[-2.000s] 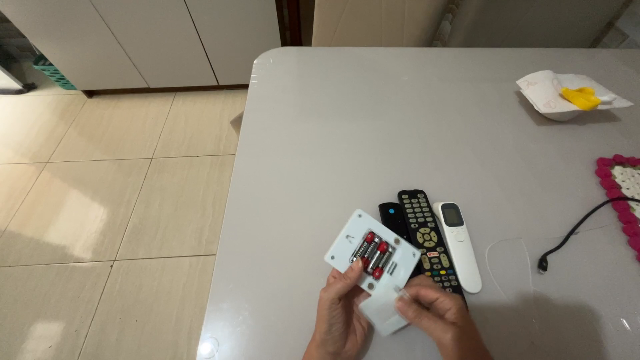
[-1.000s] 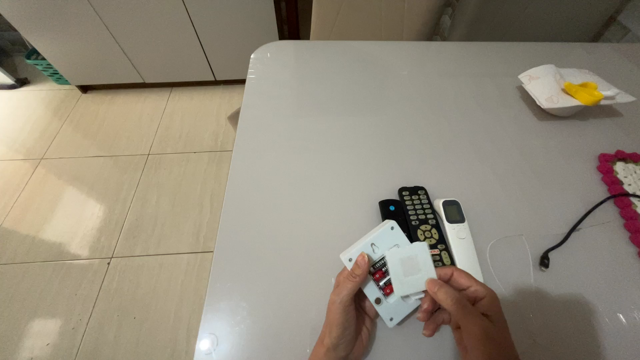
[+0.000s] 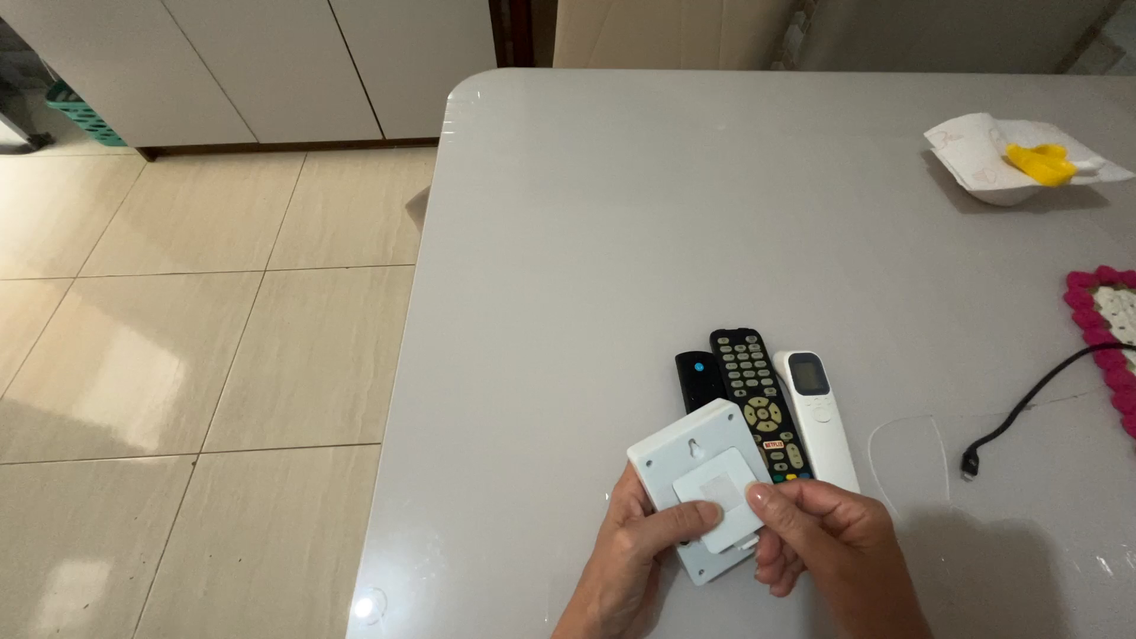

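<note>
A white plastic battery-powered device [image 3: 666, 461] lies back side up in my left hand [image 3: 635, 550], with a keyhole slot and corner screw holes showing. Its battery cover [image 3: 717, 488] rests over the compartment, slightly askew, and hides the batteries. My left thumb presses on the cover, while my right hand [image 3: 825, 532] pinches the cover's right edge between thumb and fingers. Just beyond the device lie a black remote control with many buttons [image 3: 750, 364], a smaller black remote [image 3: 701, 382] and a white remote with a small display [image 3: 821, 426].
At the back right of the glossy table [image 3: 621, 222] is a small bowl lined with a paper napkin [image 3: 985, 164], holding something yellow [image 3: 1043, 164]. A black cable [image 3: 1021, 404] and a pink-edged crochet mat [image 3: 1096, 324] lie at the right. Cabinets [image 3: 284, 71] stand beyond the tiled floor.
The batteries, visible in both earlier frames, are now hidden under the cover. My right hand has brought the cover down from beside the compartment onto it, and my left thumb has moved onto the cover.
</note>
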